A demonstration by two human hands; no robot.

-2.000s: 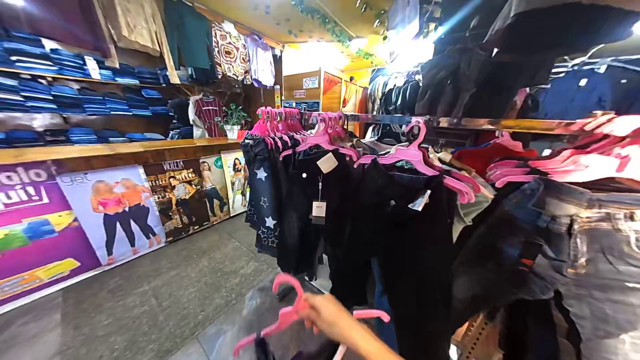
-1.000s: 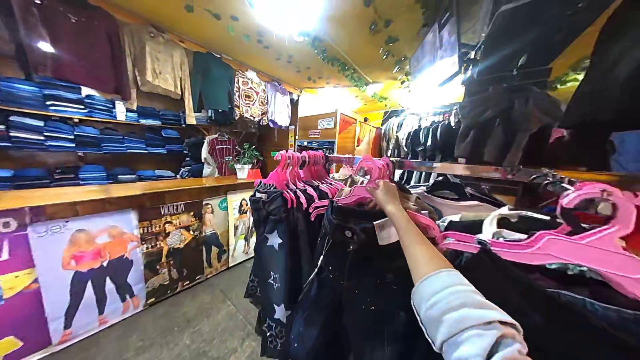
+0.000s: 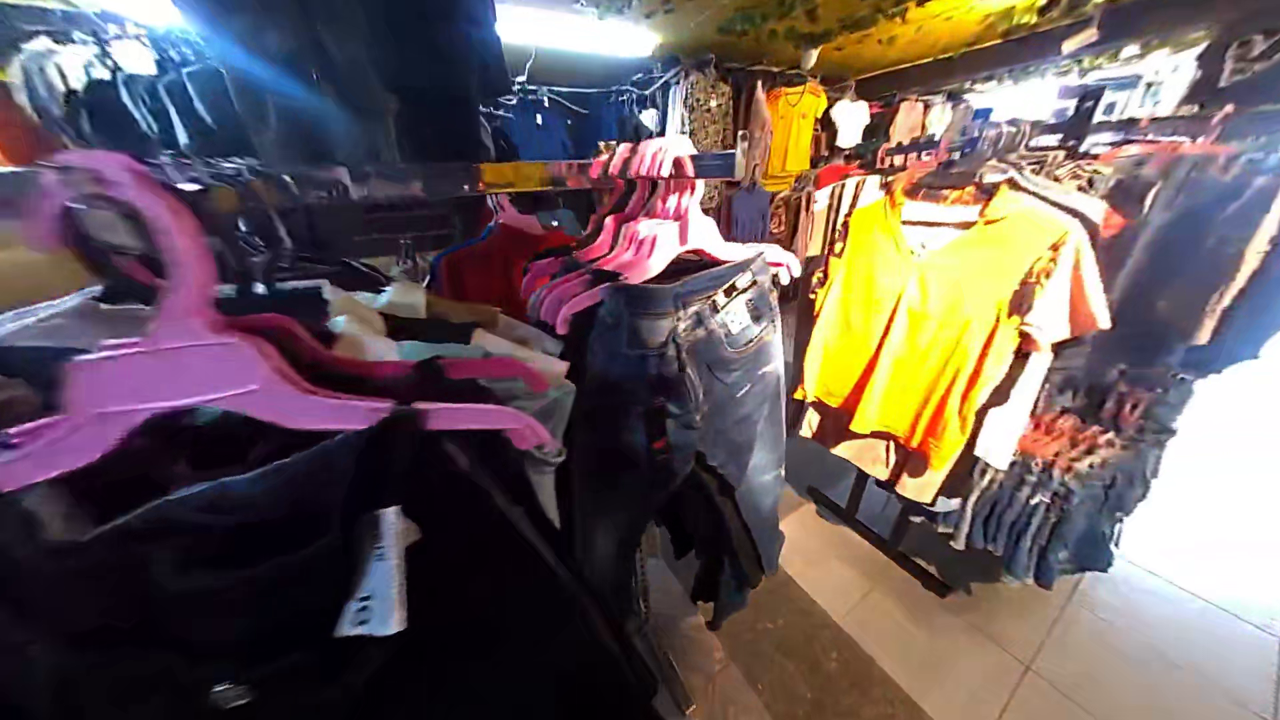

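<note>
Neither of my hands shows in the head view at this moment. Close in front at the left, a pink plastic hanger (image 3: 160, 375) carries black trousers (image 3: 270, 600) with a white paper tag (image 3: 378, 585). Right of it, blue jeans (image 3: 735, 330) hang from pink hangers (image 3: 650, 235) bunched on a metal rail. A red garment (image 3: 490, 270) hangs behind, between the two groups. The view is blurred, so finer details of the near hanger cannot be told.
A rack with a yellow V-neck shirt (image 3: 900, 330) in front stands at the right, its dark metal foot (image 3: 880, 540) on the tiled floor (image 3: 960, 640). More jeans (image 3: 1040, 510) hang beyond it. A yellow shirt (image 3: 795, 130) hangs at the back.
The view has swung far to the right. A hand was at the pink hangers with dark trousers a second ago; it is now out of view. Earlier, it held a pink hanger lower down.
</note>
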